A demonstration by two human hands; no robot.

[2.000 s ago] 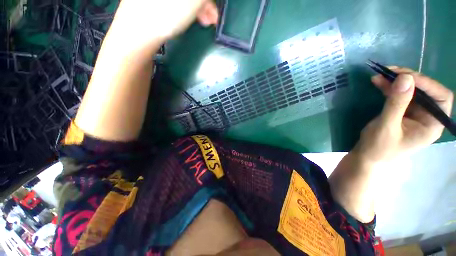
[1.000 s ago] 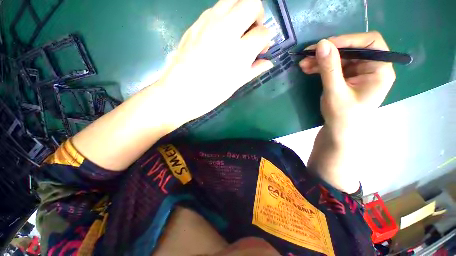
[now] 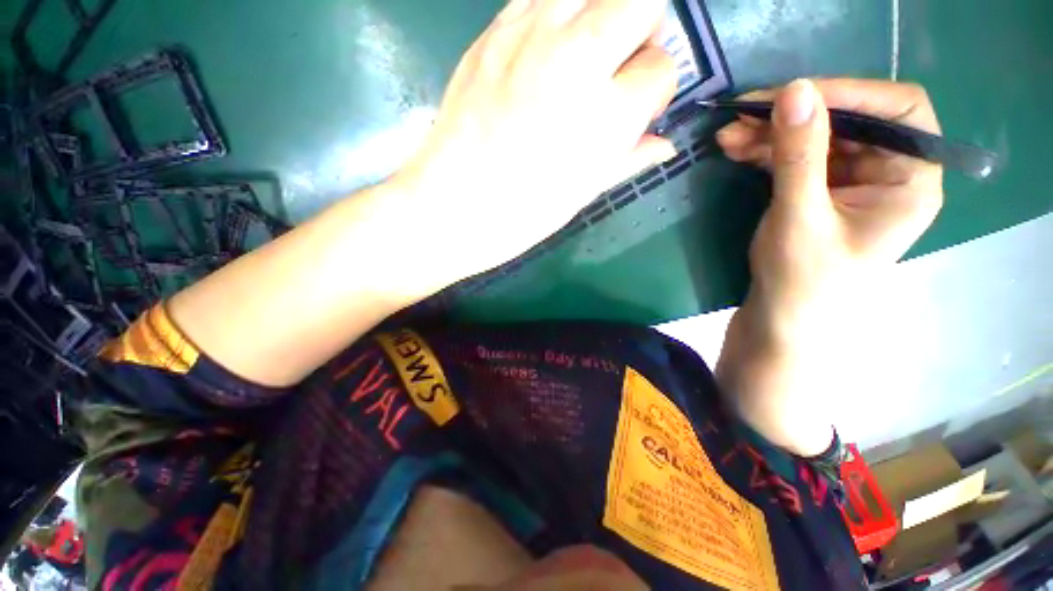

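Observation:
My left hand holds a black plastic frame near the top centre; my fingers hide much of it. The frame is over the backing sheet with its rows of small dark pieces. My right hand holds black tweezers like a pen. The tweezer tips are at the lower edge of the frame. Whether a piece is between the tips is too small to tell.
Loose black frames lie at the upper left on the green mat. A tangled pile of frames is at the far left. A pale cord crosses the mat. A red bin and cardboard boxes are below right.
My left hand has come over the sheet with the frame, and the tweezers have moved left to the frame's edge. Since one second ago both hands show slightly further right.

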